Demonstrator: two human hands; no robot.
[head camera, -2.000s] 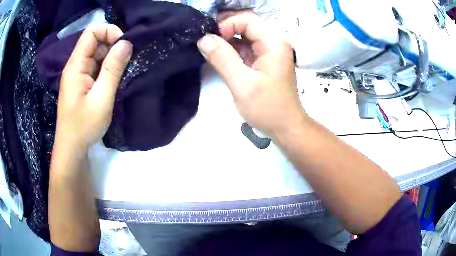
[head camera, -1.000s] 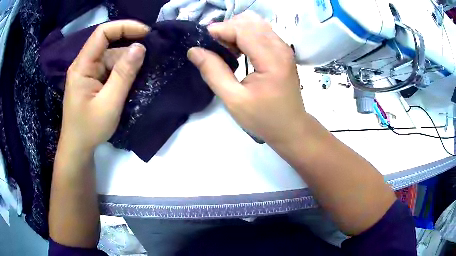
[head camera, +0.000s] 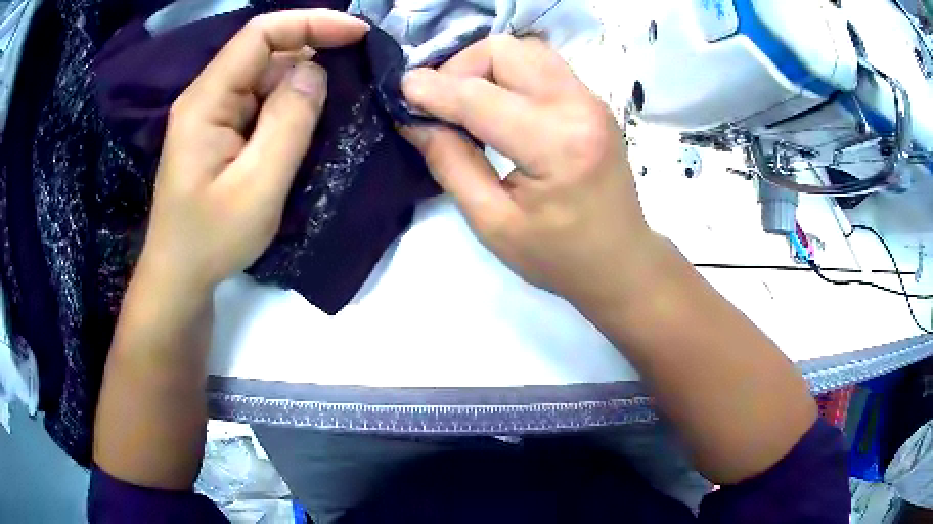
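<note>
The dark garment piece (head camera: 358, 230), purple-black cloth with a band of white-flecked fabric, hangs between my hands over the white table. My left hand (head camera: 230, 154) holds its upper left part between thumb and fingers. My right hand (head camera: 542, 154) pinches a folded dark edge (head camera: 387, 70) between thumb and forefinger at the top. Pale grey-white cloth (head camera: 435, 26) lies behind that edge. More dark speckled fabric (head camera: 67, 235) hangs at the far left. The cloth inside my curled fingers is hidden.
The white sewing machine head (head camera: 716, 67) with blue trim stands at upper right, with a grey cylinder (head camera: 778, 208) below it. Snips (head camera: 803, 244) and a black cord lie to the right. The ruler strip (head camera: 440, 411) edges the table (head camera: 460, 328) in front of me.
Both hands have moved slightly right with the cloth. My right hand has turned and now pinches a folded edge. More pale cloth shows behind. The dark shape on the table is out of sight.
</note>
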